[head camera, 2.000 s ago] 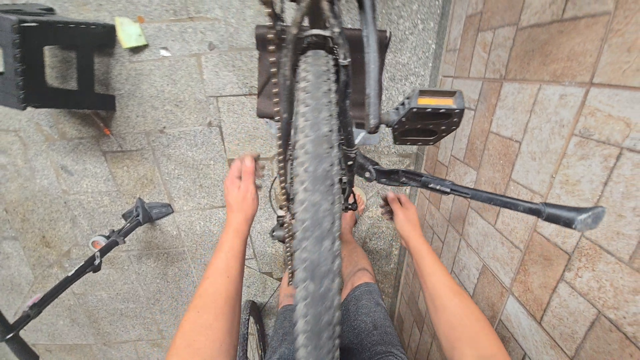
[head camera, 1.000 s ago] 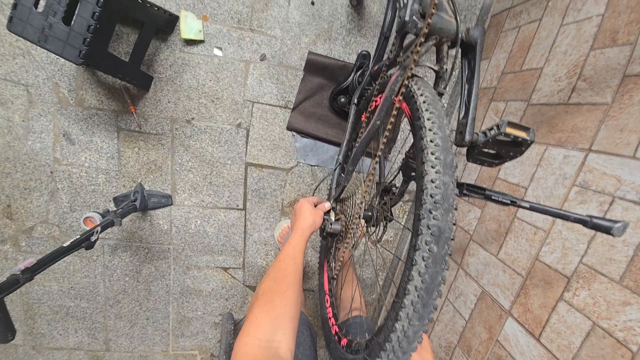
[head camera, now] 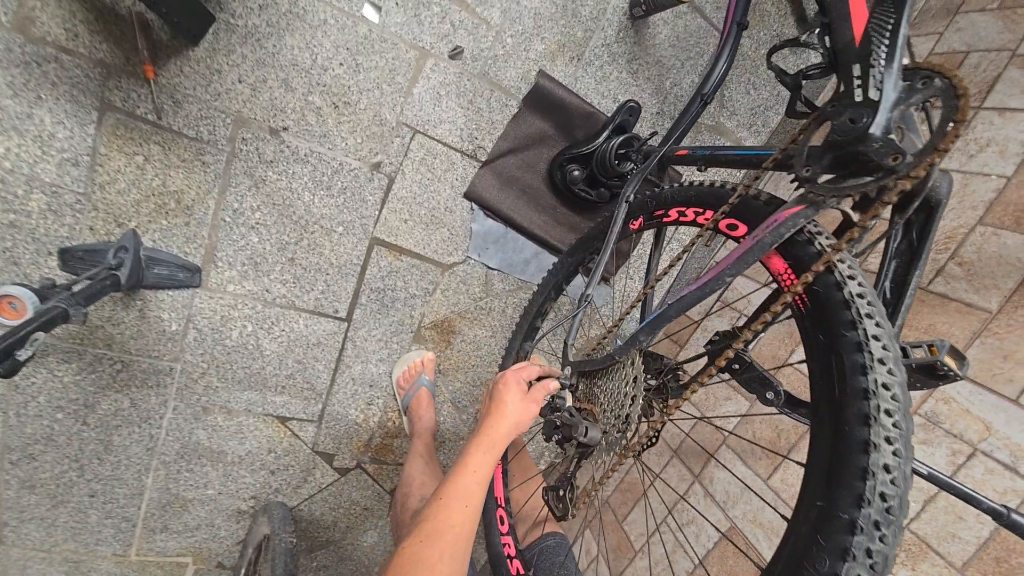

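Observation:
My left hand pinches a small metal part at the rear axle end of an upturned bicycle, just above the rear derailleur. Right of my fingers are the cassette and spoked rear wheel, with its knobby tire and pink lettering. A rusty chain runs from the cassette to the crankset at the upper right. The black saddle lies on a dark cloth. Fingertip contact is partly hidden. My right hand is out of view.
A floor pump is at the left. An orange-handled screwdriver lies near a black stool. My sandaled foot is beside the wheel. A pedal and the kickstand jut out right. Another tire shows at the bottom.
My left hand has moved from beside the tire to the rear axle end. My right hand has left view. The tire, blurred two seconds ago, now looks sharp. The view has shifted to the wheel's side.

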